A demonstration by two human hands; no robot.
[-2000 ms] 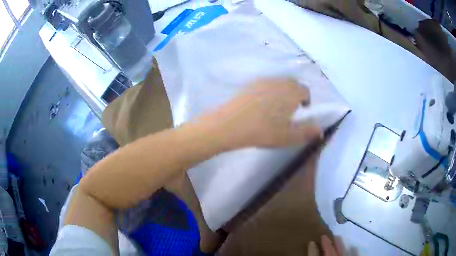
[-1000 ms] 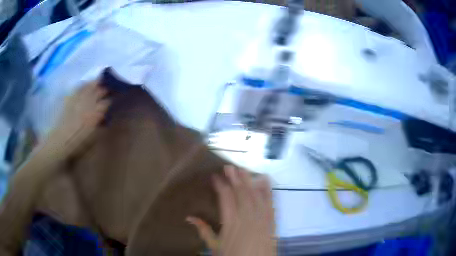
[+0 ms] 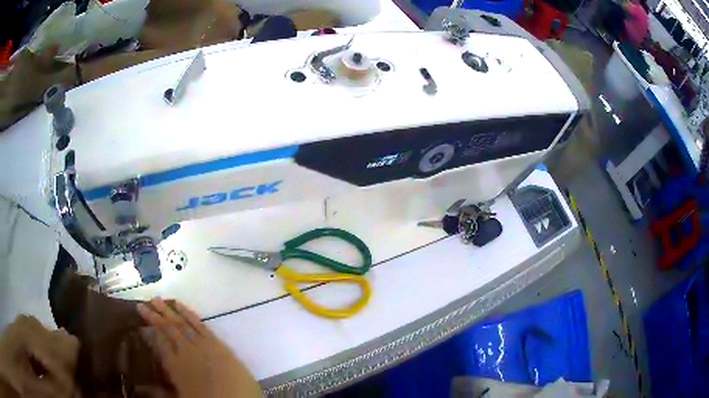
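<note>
A brown garment panel (image 3: 109, 342) lies at the lower left, its upper edge close to the needle plate (image 3: 120, 278) of the white sewing machine (image 3: 233, 116). My left hand (image 3: 35, 357) is at the lower left edge, partly cut off, its fingers curled on the panel. My right hand (image 3: 190, 350) lies palm down on the panel's right part, fingers extended, just below the plate. The needle tip is too small to tell behind the metal finger guard (image 3: 74, 206).
Scissors (image 3: 276, 260) with green and yellow handles lie on the machine bed right of my right hand. A small metal fitting (image 3: 470, 224) sits further right. A measuring scale (image 3: 435, 326) runs along the table's front edge. Blue crates (image 3: 536, 342) stand on the floor.
The view has swung right towards the machine. Both hands and the brown panel now show at the lower left, by the needle area. The white reverse side is no longer spread in view.
</note>
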